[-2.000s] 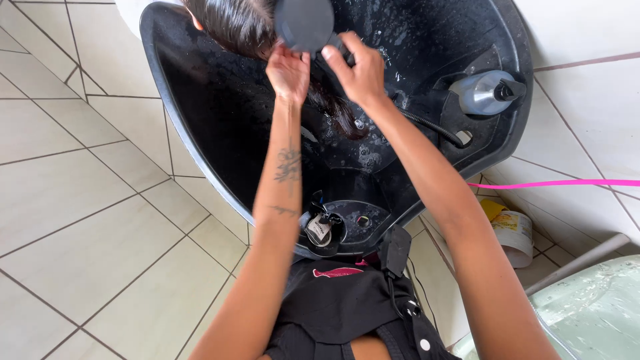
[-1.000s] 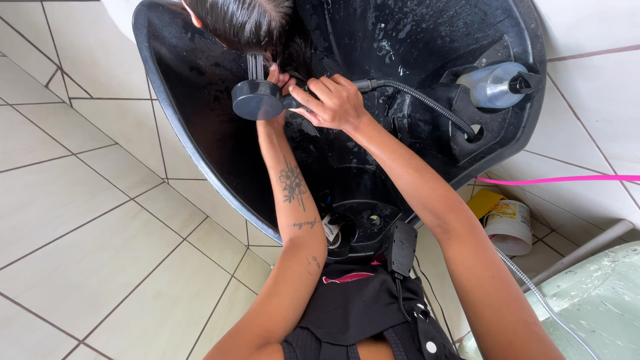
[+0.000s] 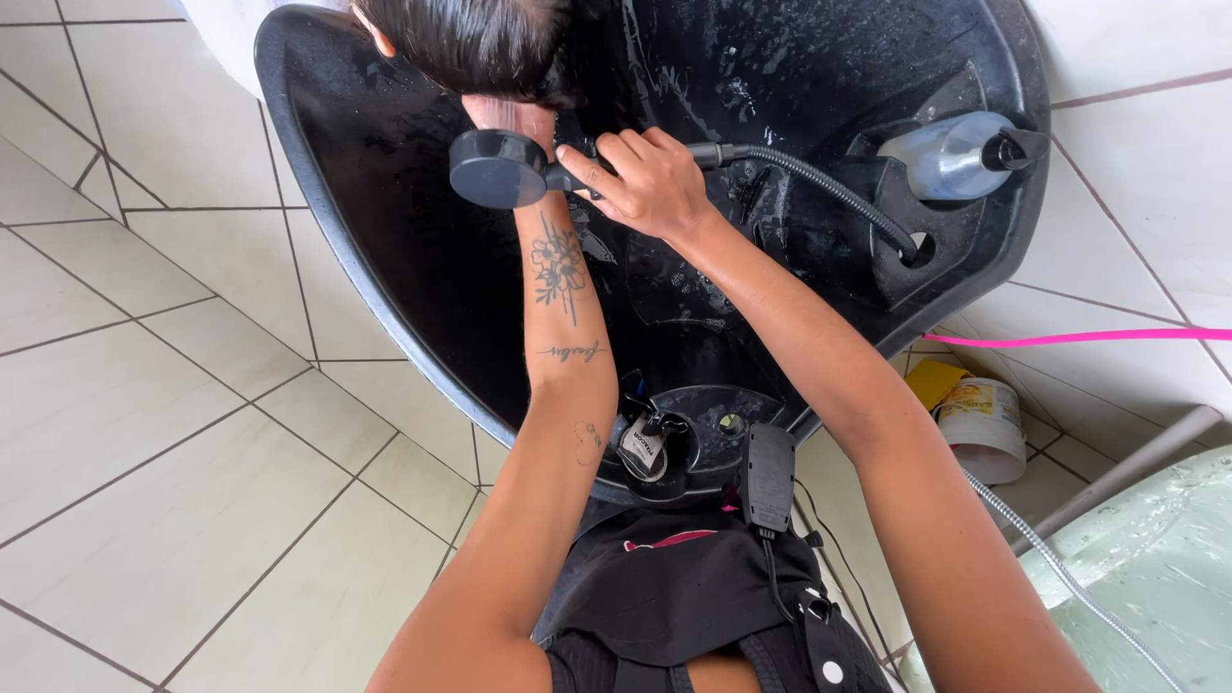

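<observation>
My right hand is closed around the handle of a black shower head on a metal hose. Water runs from it toward the wet dark hair of a person whose head lies at the top of the black shampoo basin. Beneath the hair, in the water, is my left hand, partly covered by the shower head and the hair; its fingers are mostly hidden, so whether it grips any hair cannot be told.
A clear bottle with a black cap lies in the basin's right recess. A labelled bottle stands in the near rim. Low on the right are a white bucket, a yellow cloth, a pink strip and a grey pipe.
Two seconds ago the shower head was above my left hand, at the right of the hair; it has moved left and toward me. The water stream now shows between it and the hair.
</observation>
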